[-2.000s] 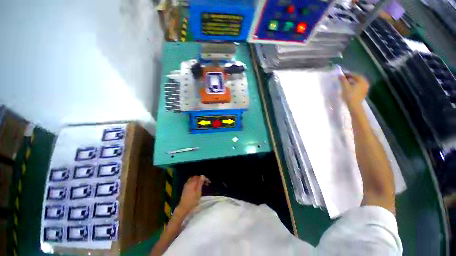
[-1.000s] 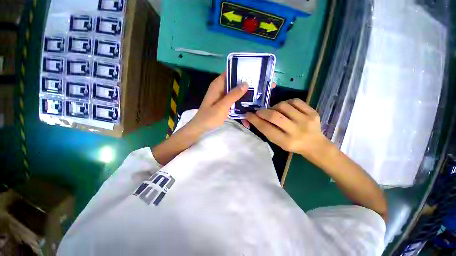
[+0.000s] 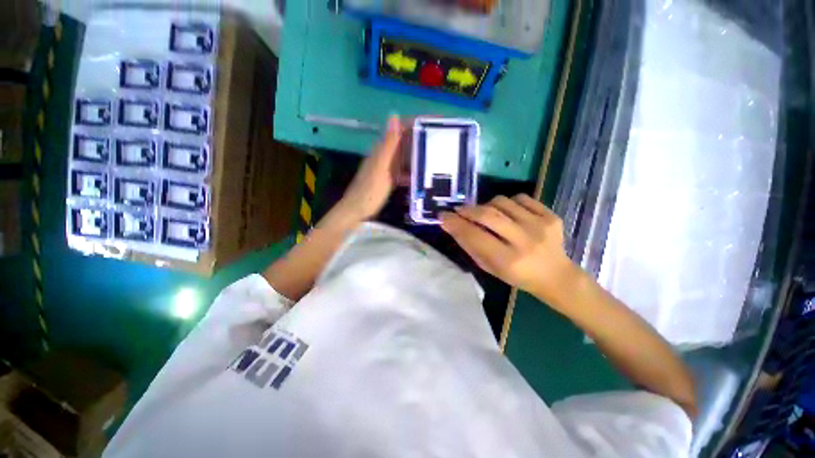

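Note:
A phone housing (image 3: 445,165) with a pale lilac-white rim and a dark and white inside is held upright over the teal bench's front edge. My left hand (image 3: 380,174) holds it from its left side, thumb along the edge and the other fingers partly hidden behind it. My right hand (image 3: 514,234) has its fingertips at the housing's lower right corner. Whether a small part is between those fingertips cannot be seen.
A two-hand start box (image 3: 432,72) with yellow arrows and a red button stands on the teal bench (image 3: 344,98). At left, a blister tray (image 3: 143,116) of housings lies on a carton (image 3: 241,134). At right is a stack of white-looking trays (image 3: 693,179).
Since one second ago, my left thumb has moved off the housing's inside to its left edge. The view has shifted slightly. Two seconds ago my right hand was at the right tray stack.

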